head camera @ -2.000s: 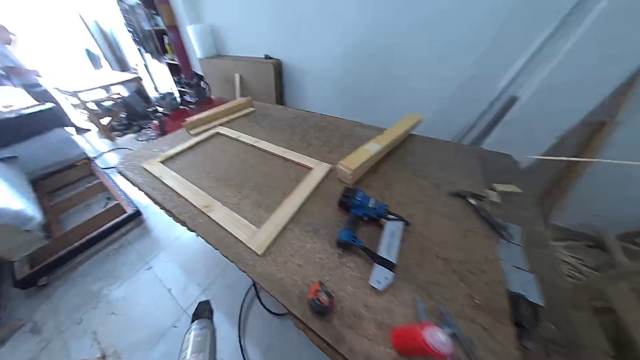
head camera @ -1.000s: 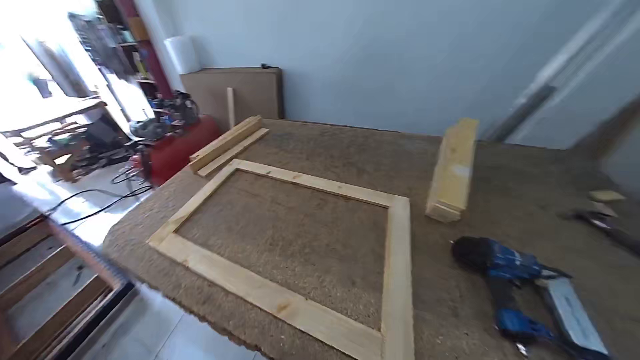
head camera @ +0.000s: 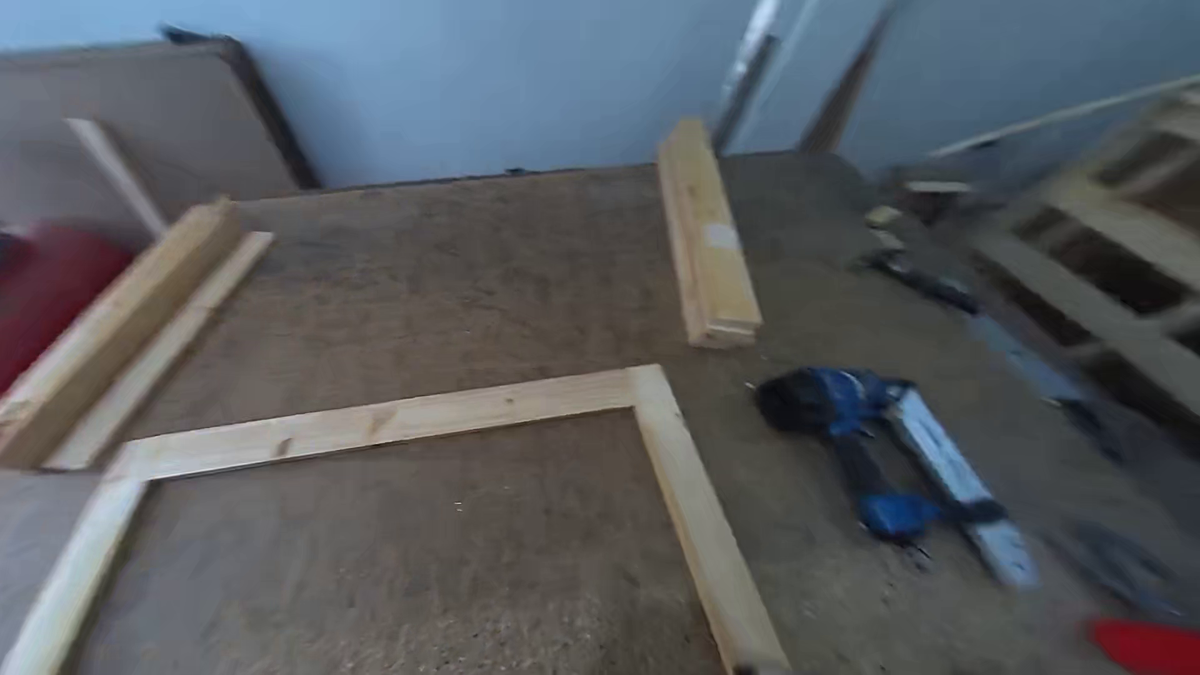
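Observation:
Neither my left hand nor my right hand shows in the head view. A rectangular frame of pale wooden strips [head camera: 403, 424] lies flat on a brown wooden worktable [head camera: 450, 272], its near side cut off by the bottom of the view. Right of the frame lies a blue and black pneumatic nailer [head camera: 844, 398] with a long grey magazine. Behind the nailer rests a stack of narrow boards [head camera: 708, 234]. At the left, a thick wooden board [head camera: 122, 328] and a thinner strip [head camera: 164, 352] lie side by side near the frame's corner.
A blurred dark-handled tool [head camera: 923, 281] lies along the table's right side, near small wood scraps [head camera: 883, 217]. Part of a red object [head camera: 1148, 647] shows at the bottom right. A wooden pallet [head camera: 1116, 253] stands beyond the right edge. A brown panel [head camera: 141, 122] leans on the wall.
The view has shifted closer over the table and turned right since a second ago. The frame, the boards and the nailer appear to lie where they were.

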